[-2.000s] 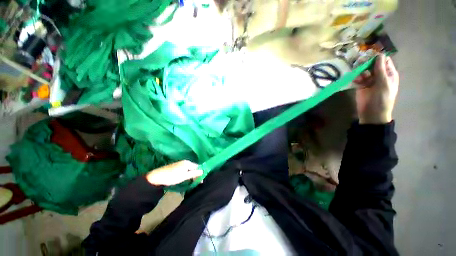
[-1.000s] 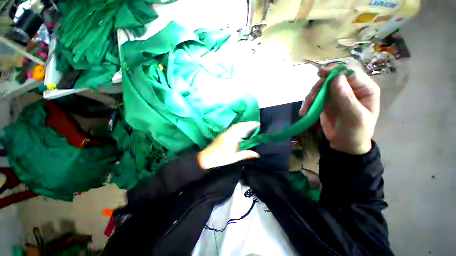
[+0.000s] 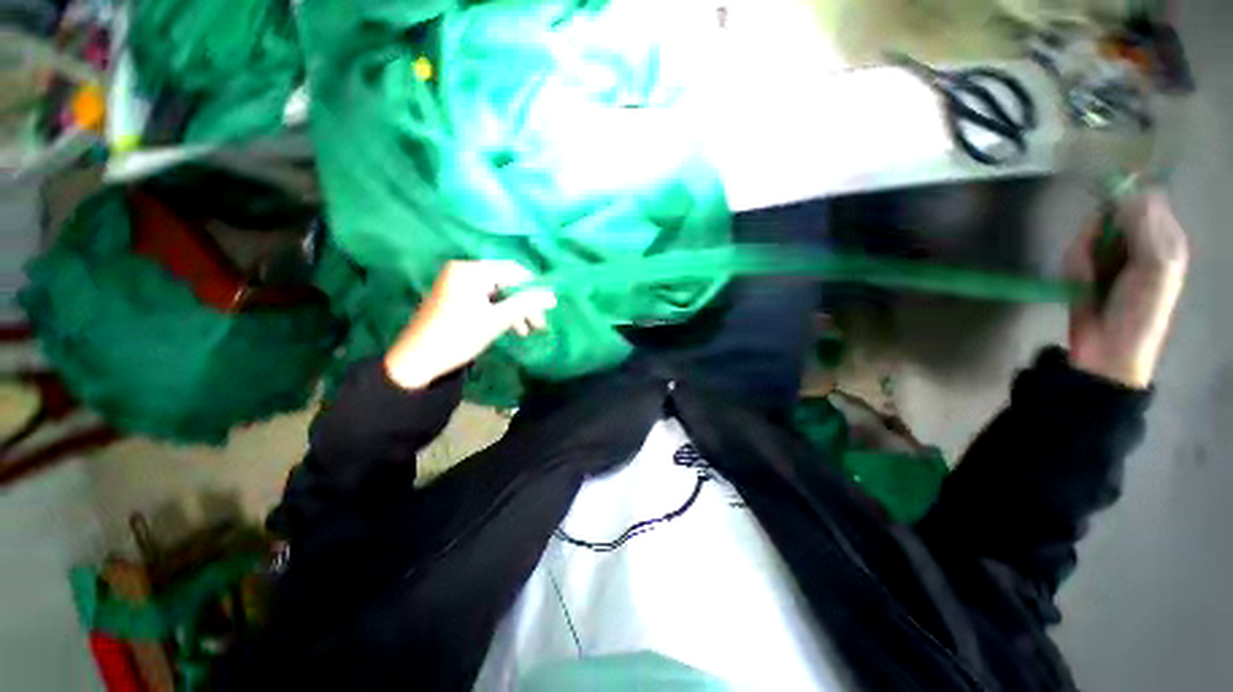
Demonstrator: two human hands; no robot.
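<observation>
A narrow green strap point(image 3: 865, 270) is stretched nearly level across my front, blurred by motion. My left hand point(image 3: 467, 320) grips it at the left, in front of the green garment cloth. My right hand point(image 3: 1133, 284) is closed on its other end at the far right, beyond the table edge; the fingers are blurred. The bright green garment point(image 3: 392, 176) lies bunched on the white table and hangs over its front edge towards my lap. Part of it is washed out by glare.
Black-handled scissors point(image 3: 987, 114) lie on the white table point(image 3: 838, 142). The cream sewing machine point(image 3: 892, 25) is cut off at the top. Small metal parts point(image 3: 1109, 97) lie at its right. Green cloth piles point(image 3: 176, 331) sit at left, around a dark red chair point(image 3: 196, 257).
My hands have moved apart, left hand leftwards and right hand to the far right, pulling the slack strap straight. The view has shifted, and the scissors show again.
</observation>
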